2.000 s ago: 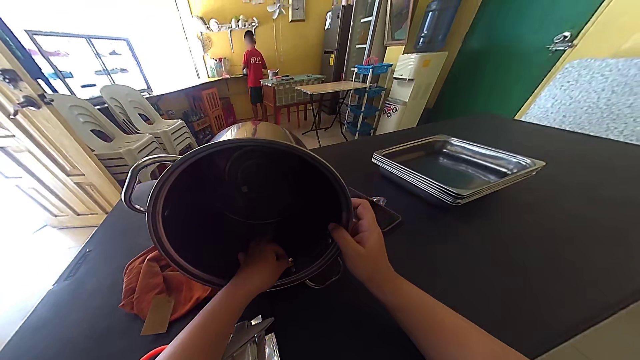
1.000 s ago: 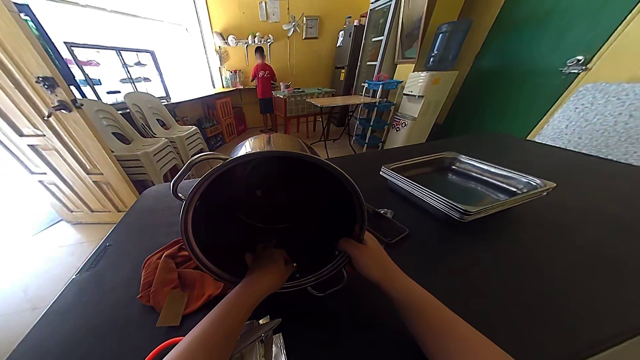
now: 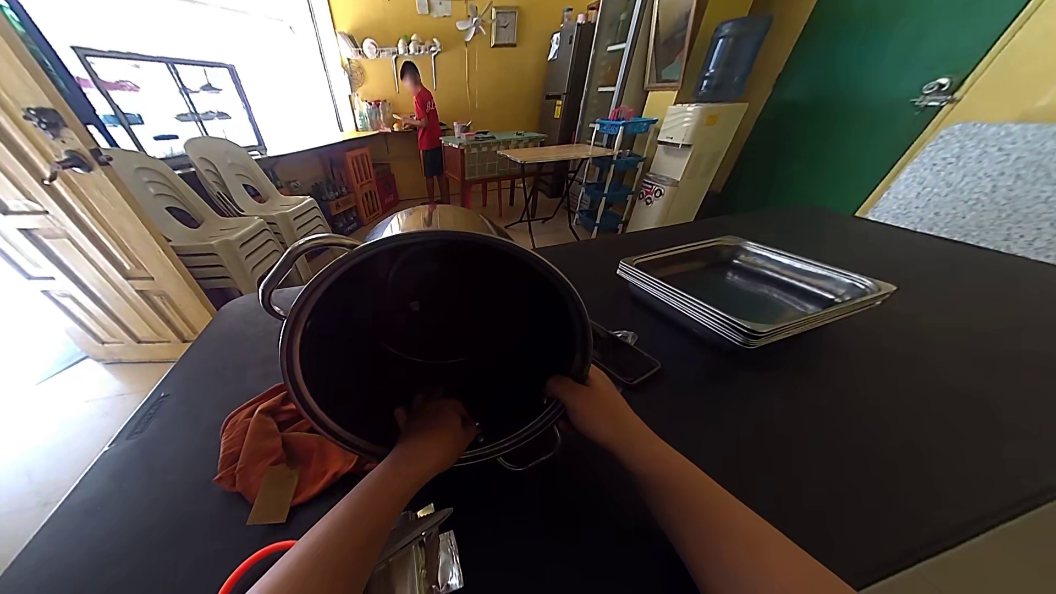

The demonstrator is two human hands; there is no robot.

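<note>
A large metal stockpot [image 3: 437,221] is tilted on its side over the black table, its wide mouth facing me and a loop handle at its upper left. My right hand [image 3: 596,406] grips the rim at the lower right. Inside the mouth, near the lower wall, is my left hand [image 3: 436,429]; its fingers are in dark shadow, and whether they hold anything I cannot tell. An orange cloth [image 3: 276,445] with a brown tag lies left of the pot. A second handle [image 3: 532,454] shows below the rim.
Stacked rectangular steel pans [image 3: 755,289] sit on the black table [image 3: 907,412] at the right. A phone [image 3: 624,358] lies beside the pot. Silvery packets [image 3: 421,557] and a red-orange rim [image 3: 252,565] are near my left forearm. Stacked plastic chairs [image 3: 223,231] and a person [image 3: 426,124] are beyond.
My right hand has shifted slightly along the rim since two seconds ago. My left hand stays inside the pot's mouth, and the pot remains tilted toward me.
</note>
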